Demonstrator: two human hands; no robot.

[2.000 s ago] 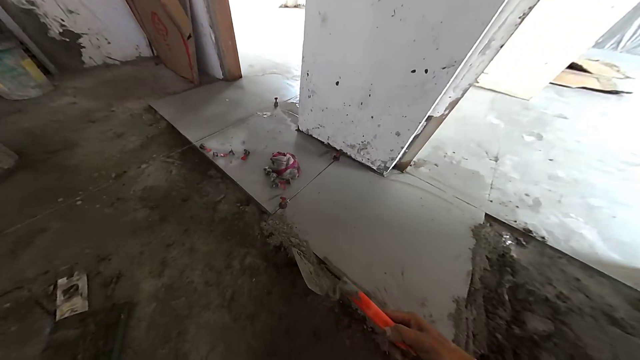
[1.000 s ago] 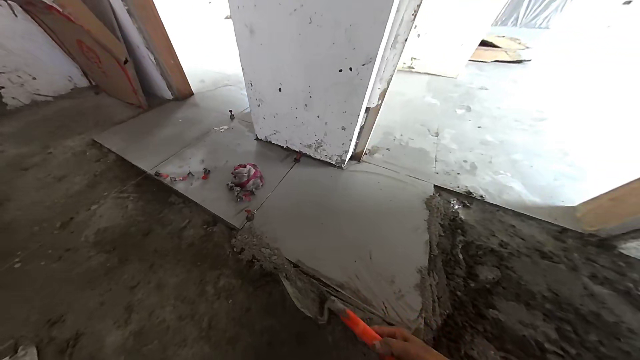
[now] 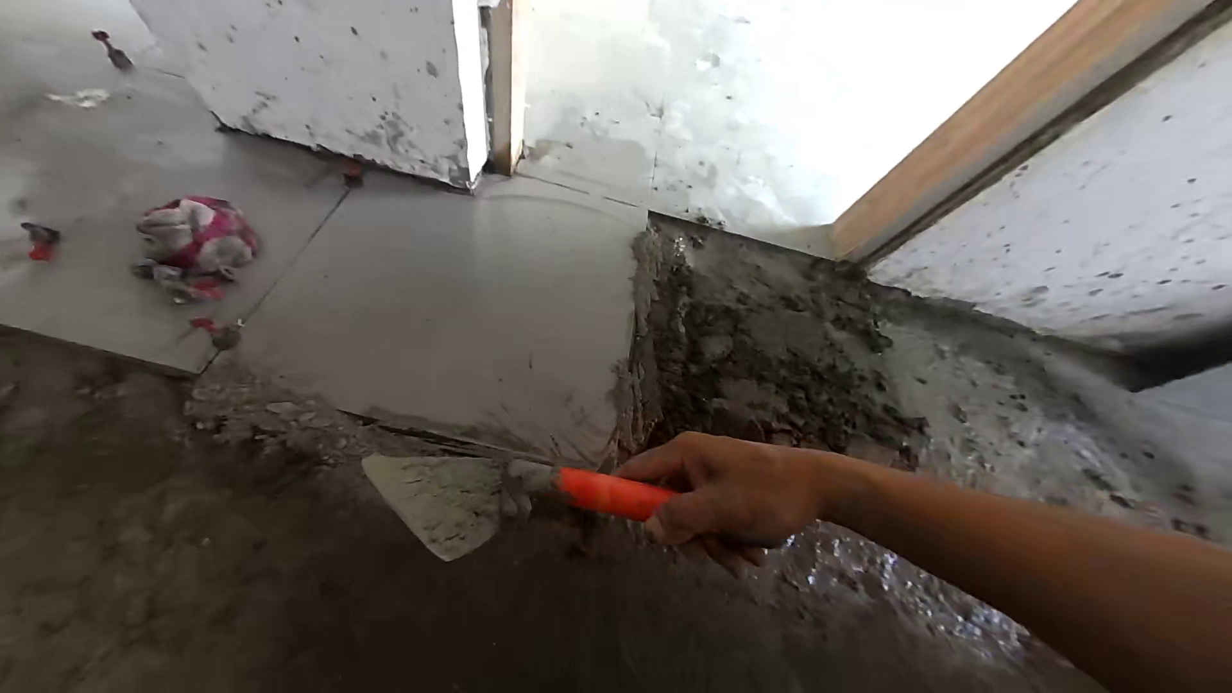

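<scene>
My right hand (image 3: 736,491) grips the orange handle of a mortar-caked trowel (image 3: 438,500). The blade points left, close to the front edge of a large grey floor tile (image 3: 452,308). Wet mortar (image 3: 640,346) clings along the right edge of that tile. A crumpled pink and white cloth (image 3: 200,236) lies on the neighbouring tile (image 3: 87,298). Small red tile-levelling pieces, one of them (image 3: 352,173) by the wall end, sit at the joint between the two tiles. My left hand is out of the picture.
A speckled white wall end (image 3: 337,87) stands behind the tiles. To the right are a wooden door frame (image 3: 972,125) and another white wall (image 3: 1088,221). Rough, wet mortar bed (image 3: 770,337) borders the tile on the right, and dark bare floor (image 3: 192,549) lies in front.
The view has swung right and closer. My right hand still holds the trowel, whose blade now points left and shows more fully, with more of my forearm in sight.
</scene>
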